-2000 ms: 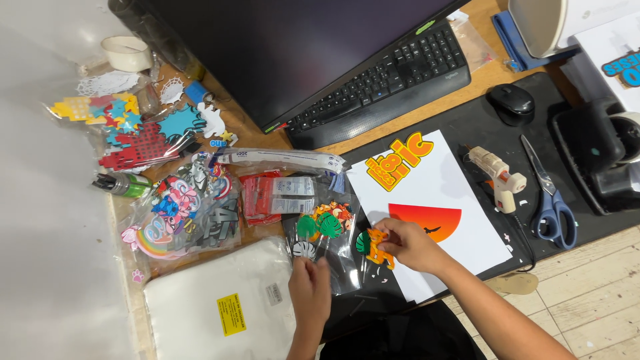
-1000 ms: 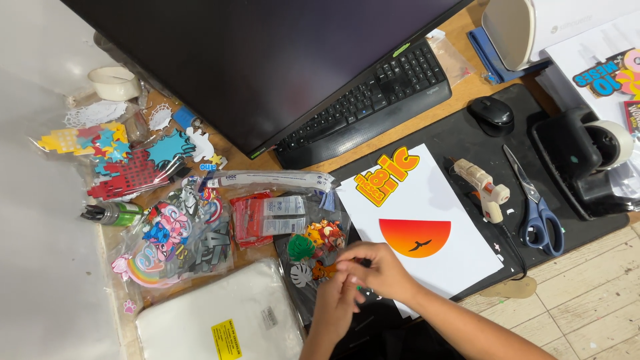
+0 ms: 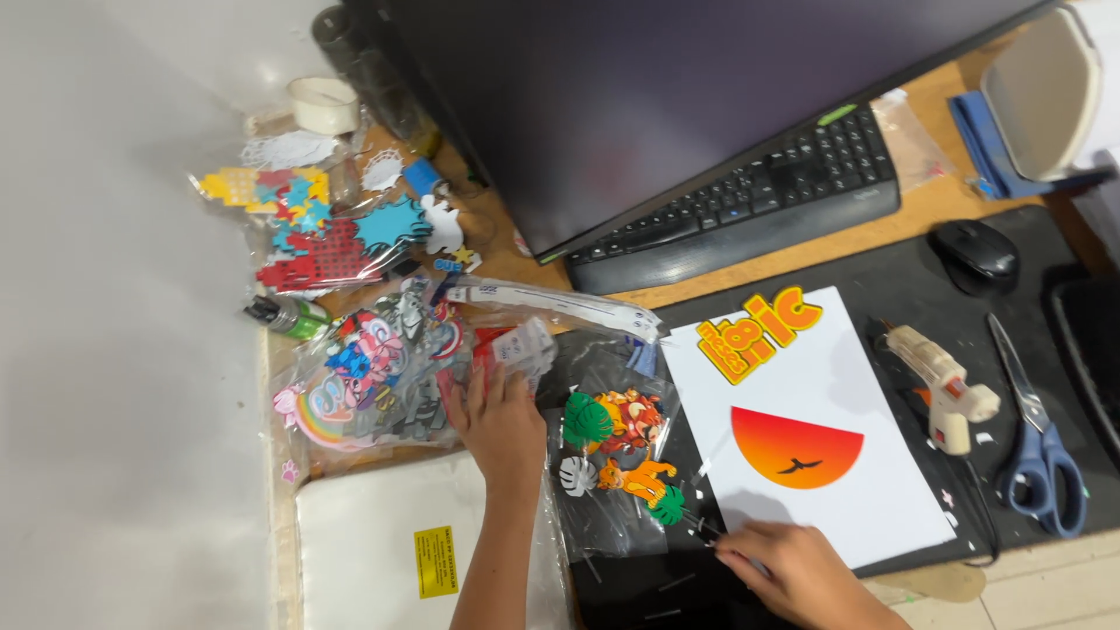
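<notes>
My left hand rests with fingers spread on a red-and-clear plastic packet. My right hand is at the lower edge of a white paper sheet, fingertips together near a thin dark item; what it grips is unclear. Between the hands, an orange lion cub cut-out with a green leaf cut-out lies over a clear bag, beside a white leaf and more character cut-outs. The sheet bears orange-yellow lettering and a red-orange half circle.
A hot glue gun, blue-handled scissors and a mouse are on the black mat at right. A keyboard and monitor stand behind. Bags of cut-outs and a white package lie left.
My hands, close together one second ago, have moved apart: the left onto the red packet, the right toward the sheet's lower edge. The orange cut-out handled earlier now lies over the clear bag.
</notes>
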